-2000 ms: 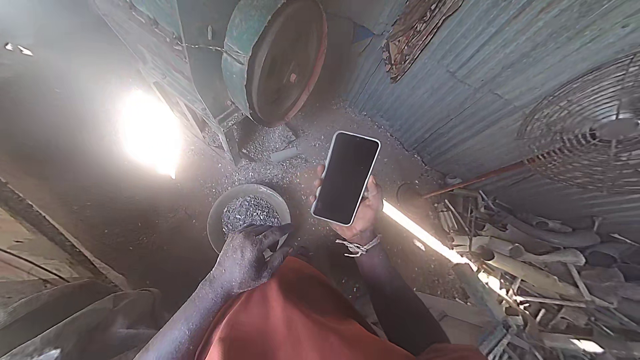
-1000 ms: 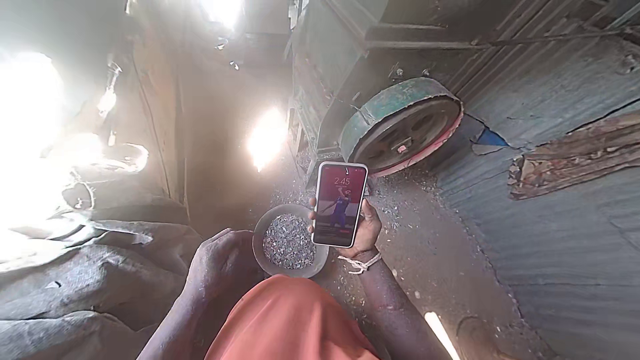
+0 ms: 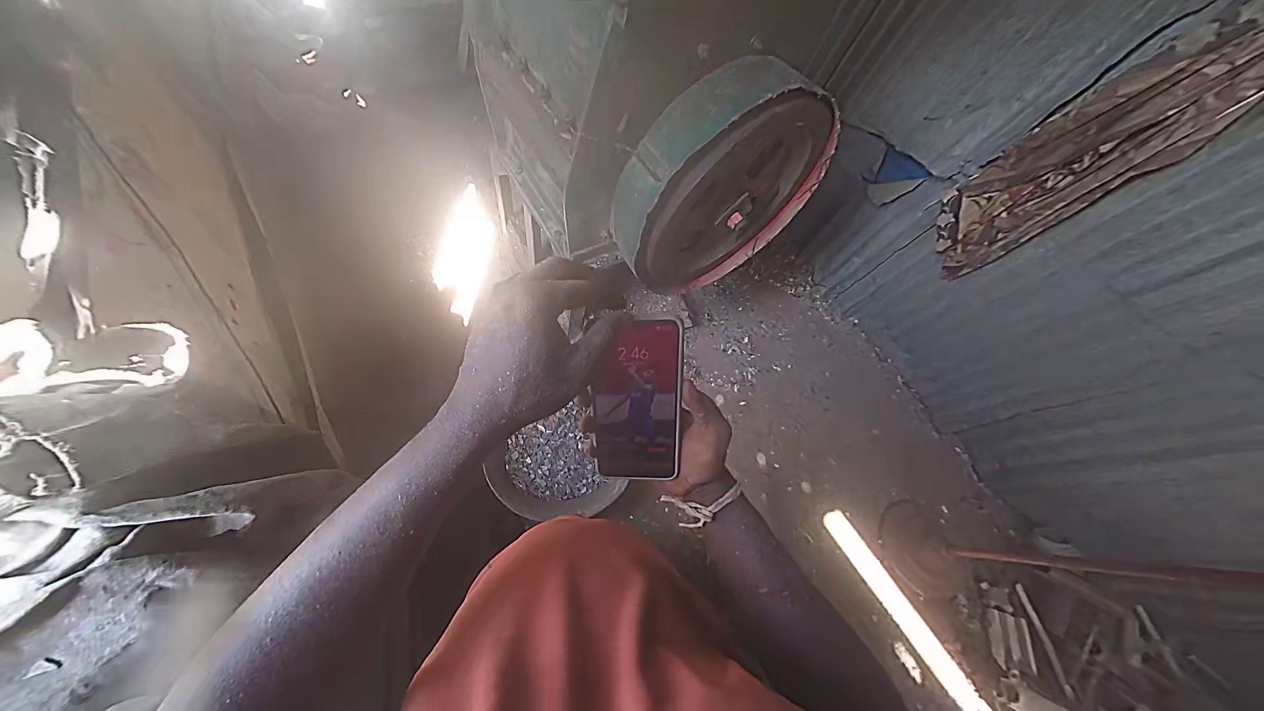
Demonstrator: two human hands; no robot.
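Note:
A smartphone (image 3: 639, 400) with a pale edge and its screen lit lies in my right hand (image 3: 704, 439), whose fingers wrap its sides from below; a cord bracelet circles that wrist. My left hand (image 3: 538, 341) is raised at the phone's upper left, thumb and fingers apart, with nothing seen in it. Whether the thumb touches the phone's edge cannot be told. Beneath the left wrist and the phone, a round bowl (image 3: 571, 509) holds small shiny flakes or chips; its upper part is hidden by the hand. Reddish-orange cloth (image 3: 592, 622) covers my knee just below.
A green machine (image 3: 543, 109) with a large round wheel or pulley (image 3: 736, 188) stands ahead. Corrugated metal sheet (image 3: 1106, 365) runs along the right. Shiny chips lie scattered on the floor (image 3: 790, 395). Sacks or cloth (image 3: 247, 513) are at left, and pieces of scrap (image 3: 1066, 632) at lower right.
The left hand has risen from beside the bowl to the phone's upper left. The phone's screen, dark two seconds ago, is lit. The right hand still holds the phone. The view has shifted.

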